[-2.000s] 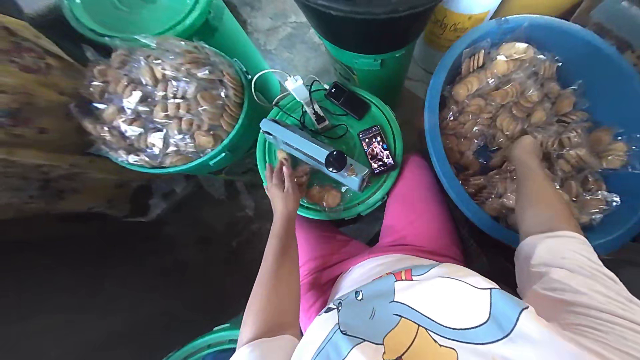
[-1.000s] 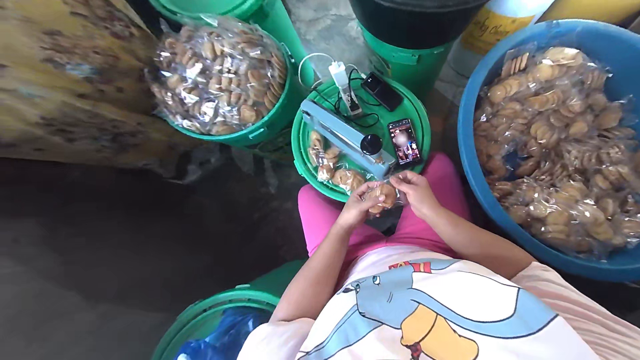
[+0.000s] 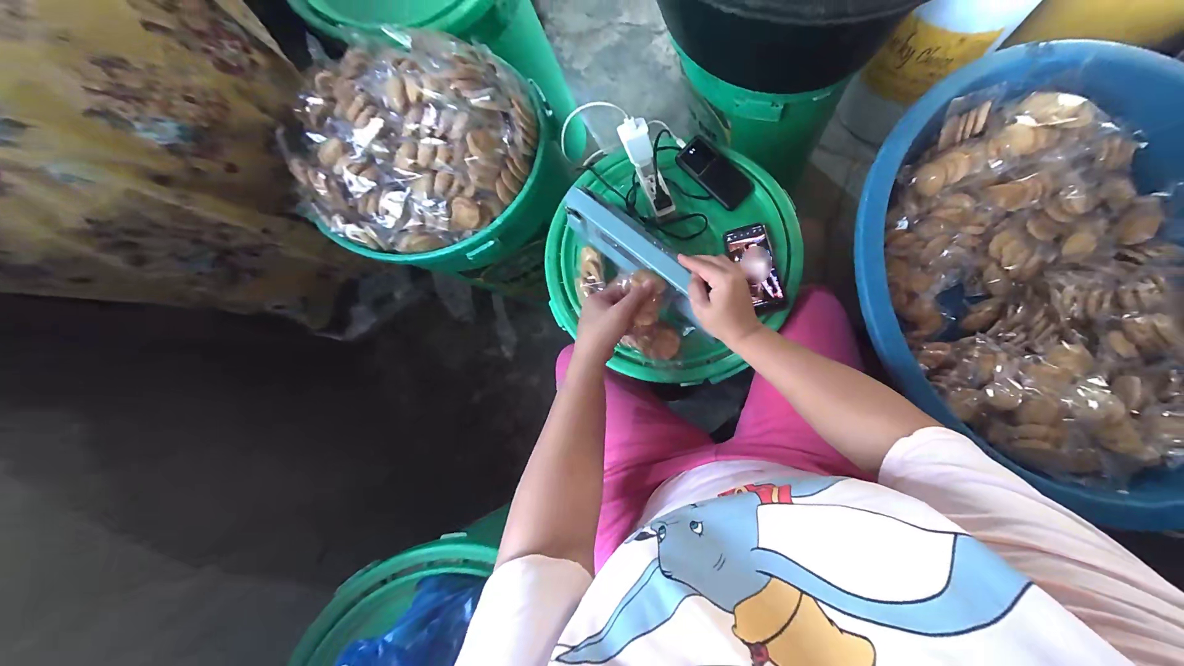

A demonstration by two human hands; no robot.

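A blue hand-operated bag sealer (image 3: 629,242) lies slantwise on a green bucket lid (image 3: 788,268) between my knees. My left hand (image 3: 610,314) pinches a clear plastic bag of round biscuits (image 3: 645,294) at the sealer's near side. My right hand (image 3: 721,294) rests on the front end of the sealer's arm, covering its knob. More bagged biscuits (image 3: 655,342) lie on the lid below the left hand, and another bag (image 3: 590,268) lies left of the sealer.
A phone with a lit screen (image 3: 757,264), a dark phone (image 3: 714,173) and a white plug on a power strip (image 3: 647,166) share the lid. Bagged biscuits fill a green bucket (image 3: 518,217) at left and a blue basin (image 3: 874,231) at right. A green bucket with blue plastic (image 3: 370,592) stands lower left.
My right hand came out of the blue basin, met the left hand at a biscuit bag, then moved onto the sealer. The left hand has carried the bag up to the sealer's side.
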